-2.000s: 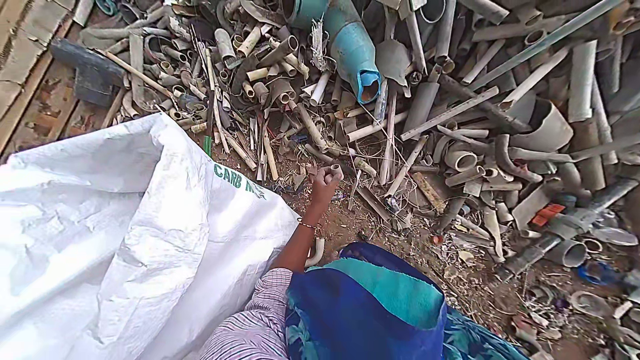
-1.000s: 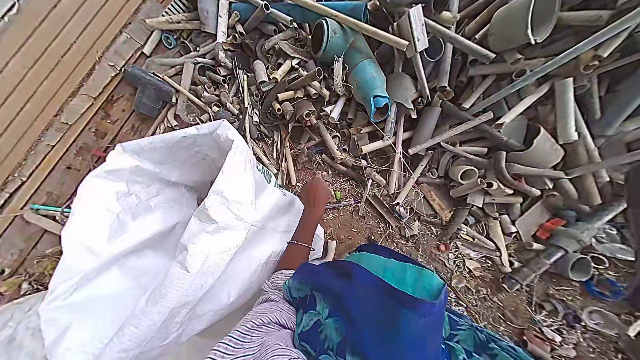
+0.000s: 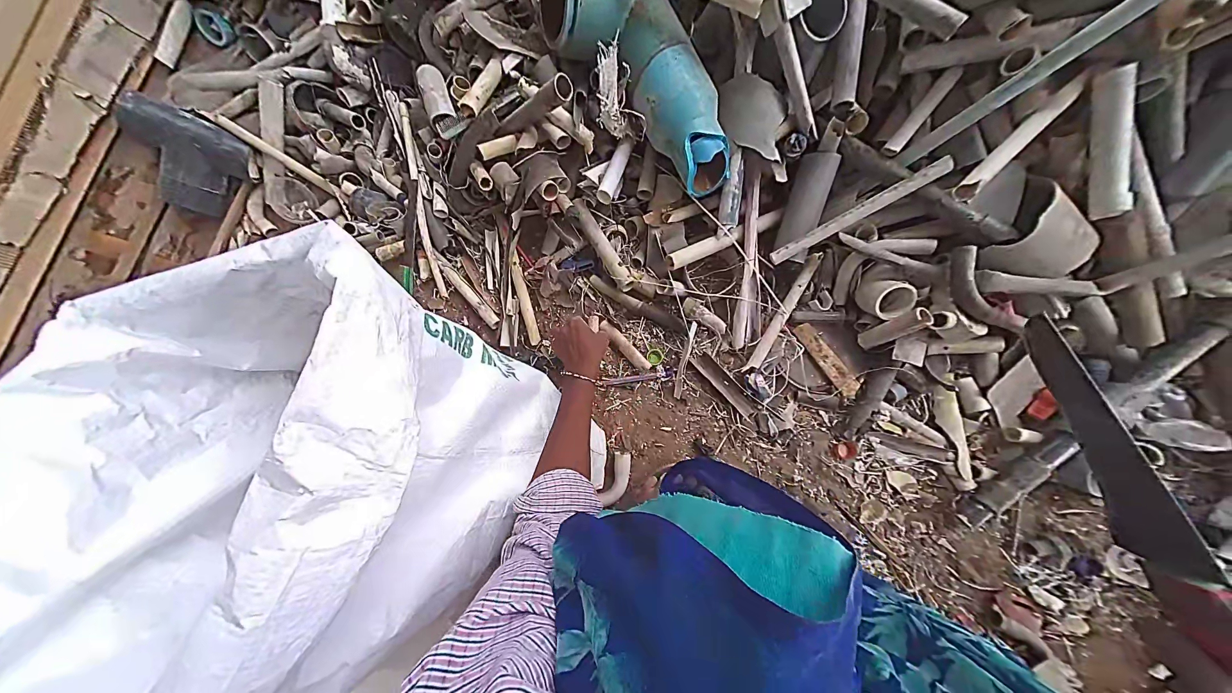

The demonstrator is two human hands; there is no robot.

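My left hand, wearing a thin bracelet, is low over the soil with its fingers curled. A short pale pipe piece lies right beside the fingers; whether they grip it cannot be told. Left of the hand spreads a large white woven sack with green printing. A long dark tapering blade, like that of a handsaw, points up and left from the lower right, with blurred red at its base. My right hand cannot be made out there.
Cut pipes and fittings are heaped across the top and right, among them a broken blue pipe fitting. A dark grey pipe tee rests on wooden boards at upper left. Blue and teal cloth covers the lower middle.
The dark blade now reaches well into view at the right; two seconds ago it was not there. My left hand remains low by the sack's edge.
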